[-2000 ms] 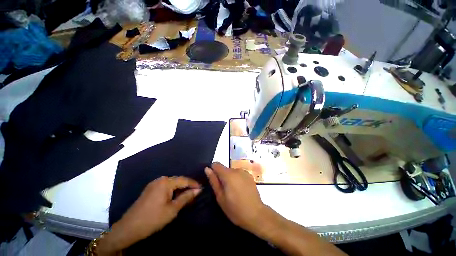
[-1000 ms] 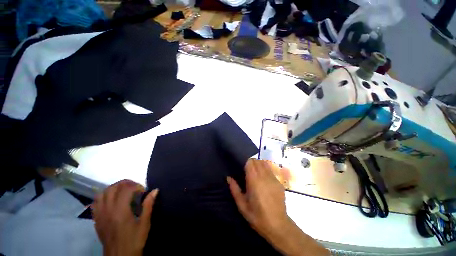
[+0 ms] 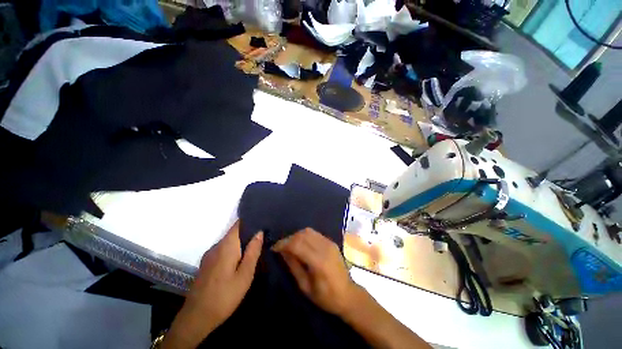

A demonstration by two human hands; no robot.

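Note:
A dark fabric panel (image 3: 310, 204) lies at the front of the white table, left of the needle plate. My left hand (image 3: 221, 279) holds its left edge between thumb and fingers. My right hand (image 3: 317, 269) pinches the cloth near the middle, with fingertips close to my left thumb. The panel's lower part hangs towards me between my forearms. The white sewing machine (image 3: 436, 174) with a blue stripe stands to the right. Its needle area (image 3: 375, 225) has no cloth under it. The fold or edge at my fingertips is too dark to make out.
Large dark panels (image 3: 164, 102) with a white piece (image 3: 75, 71) lie at the left. Black scissors (image 3: 470, 283) lie under the machine arm, beside a tray of small tools (image 3: 552, 320). A dark disc (image 3: 341, 97) and scraps lie on the cardboard behind.
My left hand has moved right and up onto the panel's edge. Both hands are closer together. The panel's upper part has changed shape and its left side is drawn inward. The camera view has shifted.

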